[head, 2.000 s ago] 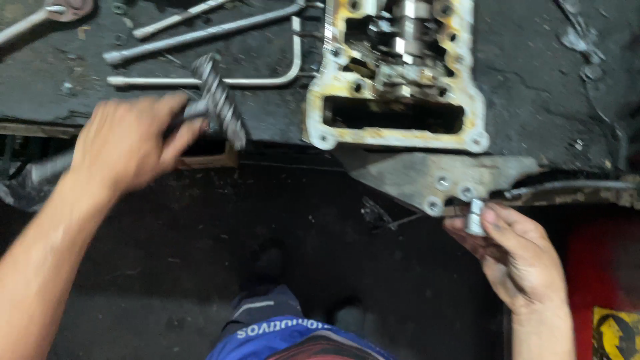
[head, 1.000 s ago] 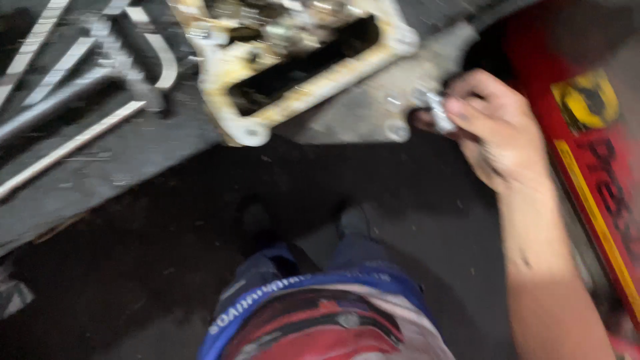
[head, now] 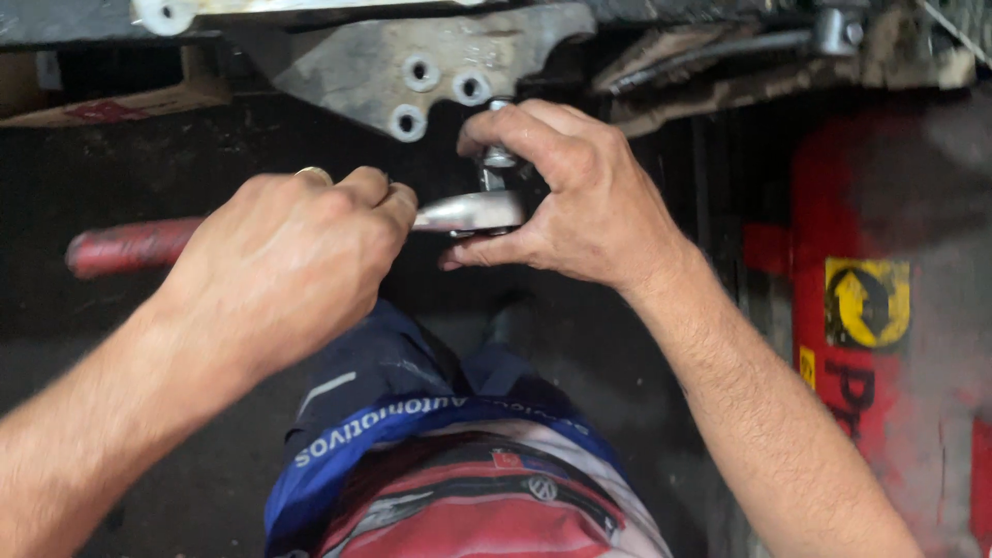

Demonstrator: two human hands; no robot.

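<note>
My left hand (head: 298,263) is closed around a ratchet wrench (head: 132,246) with a red handle, whose metal head points right. The fingers and thumb of my right hand (head: 570,182) wrap around the ratchet head (head: 480,211) and a metal socket (head: 500,155) in line above it. The thumb lies under the head, the fingers at the socket. Just above the socket, a flat metal bracket (head: 349,74) with several round bosses juts out over the bench edge. Whether the socket touches the bracket cannot be told.
The corner of a pale metal engine casting (head: 167,14) rests on the dark bench at the top left. A metal bar tool (head: 721,54) lies along the edge at the upper right. A red machine (head: 821,194) with a yellow arrow label stands at the right. Below the bench is a cardboard box (head: 194,89).
My left hand, out of view one second ago, is back with the red-handled ratchet. My right hand, which held just the socket, now also spans the ratchet head. The view has shifted.
</note>
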